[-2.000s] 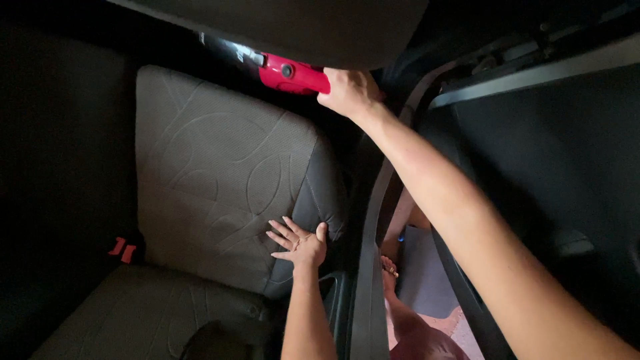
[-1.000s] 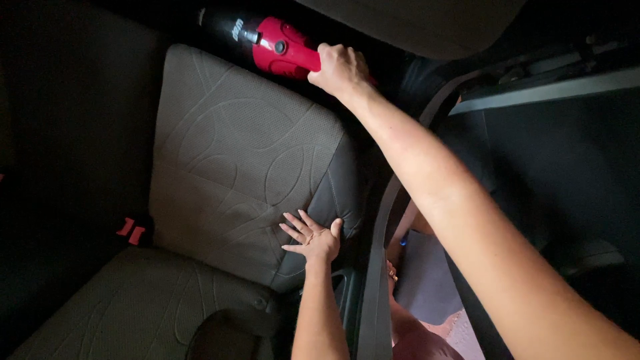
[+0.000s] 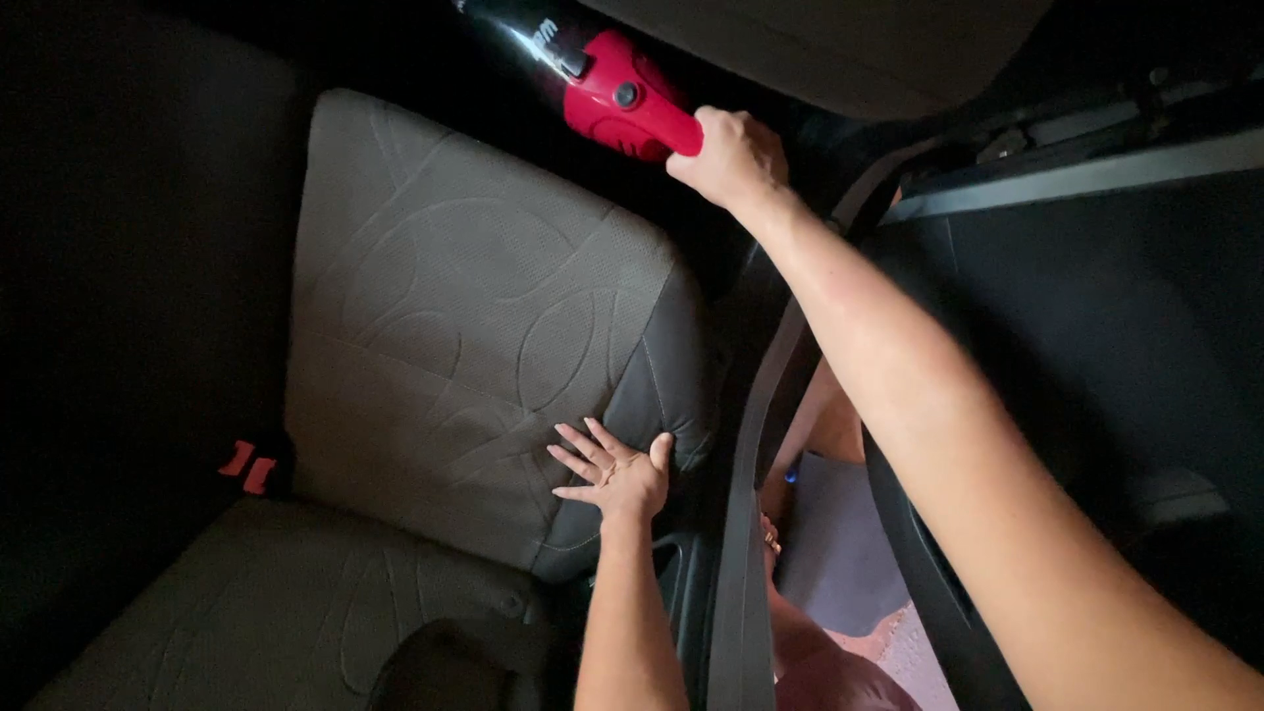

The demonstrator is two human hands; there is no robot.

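Observation:
My right hand [image 3: 733, 158] is closed around the handle of a red handheld vacuum cleaner [image 3: 632, 97] at the top centre. Its dark, shiny front part points to the upper left, over the dark footwell beyond the seat edge; its tip is hard to make out. With fingers spread, my left hand [image 3: 617, 476] rests on the side bolster of the grey patterned car seat cushion [image 3: 464, 267] and holds nothing.
Red seat belt buckles [image 3: 247, 467] sit at the left, by the seat backrest [image 3: 286, 602]. Another seat [image 3: 849, 49] overhangs the top. At the right are the door sill [image 3: 746, 494] and the open car door [image 3: 1106, 326]. Part of a person's legs shows through the door gap.
The vacuum cleaner, in my right hand, shows more of its body than two seconds ago, when the upper seat partly hid it. My left hand stays spread on the seat's side.

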